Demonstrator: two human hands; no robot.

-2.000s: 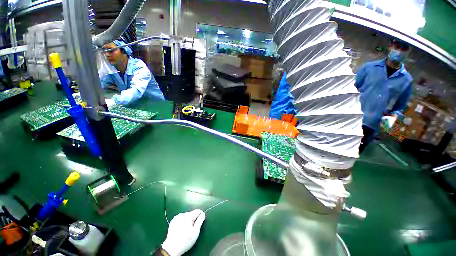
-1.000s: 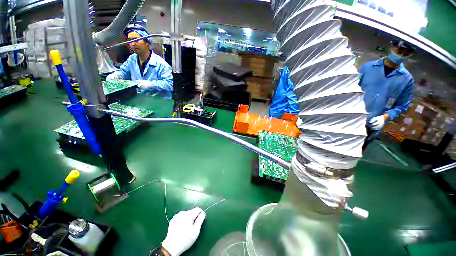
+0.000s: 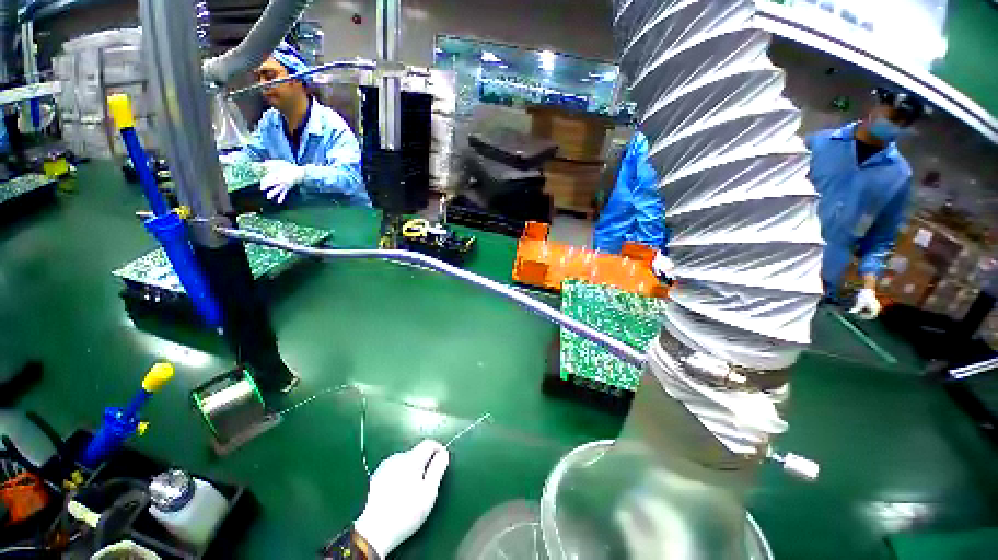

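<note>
My left hand (image 3: pixel 403 492), in a white glove, is at the lower middle of the view. It pinches a thin silvery solder wire (image 3: pixel 471 429), whose free end points up and right. The wire runs back over the green mat to the solder spool (image 3: pixel 228 400) on its small stand at the left. My right hand is not in view. A clear fume hood (image 3: pixel 646 514) stands right of my left hand, under a ribbed whitish duct (image 3: pixel 733 186). A pale round disc (image 3: pixel 506 534) lies beside the hood.
Green circuit boards lie beyond the hood (image 3: pixel 602 328) and at left (image 3: pixel 268 252). An orange fixture (image 3: pixel 580 266) stands behind the near one. A black bin (image 3: pixel 235 514) holds a white bottle (image 3: pixel 188 509) and blue tube (image 3: pixel 115 432). Two people in blue coats are opposite.
The near board and orange fixture have shifted slightly. The left person's gloved hand has moved off the board, and the right person's hand has lowered. My left hand still pinches the wire.
</note>
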